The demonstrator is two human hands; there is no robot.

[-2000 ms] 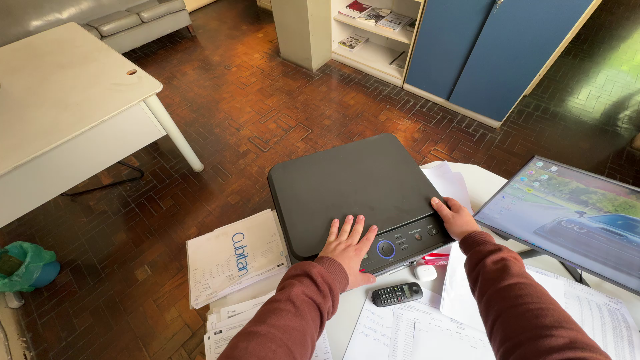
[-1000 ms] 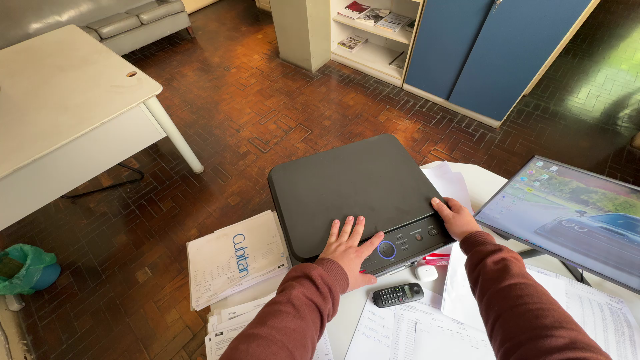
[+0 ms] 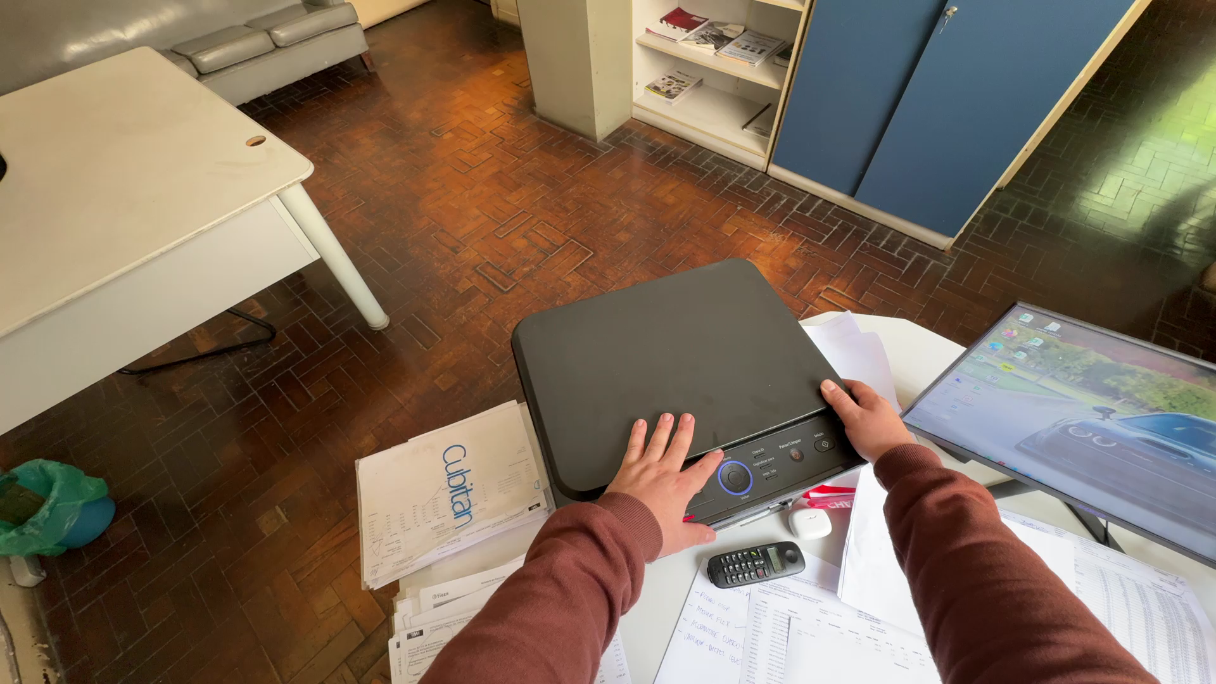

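A black multifunction printer (image 3: pixel 665 370) with its lid down stands on a white desk. My left hand (image 3: pixel 662 480) lies with spread fingers on the printer's front left part, its thumb down the front edge and a fingertip beside the blue-ringed round button (image 3: pixel 735 478). At the right front corner, my right hand (image 3: pixel 866 418) rests on the side edge, its thumb on top near the lid; the other fingers are partly hidden, so its hold is unclear. Just in front of the printer lie a black cordless phone handset (image 3: pixel 755 564) and a small white case (image 3: pixel 809 521).
Paper stacks (image 3: pixel 451 494) lie left of the printer, and more sheets (image 3: pixel 845 646) in front. A monitor (image 3: pixel 1083 418) stands at the right. Beyond are another white table (image 3: pixel 142 180), a blue-doored cabinet (image 3: pixel 883 104), shelves with magazines (image 3: pixel 750 47) and a lined waste bin (image 3: pixel 57 508).
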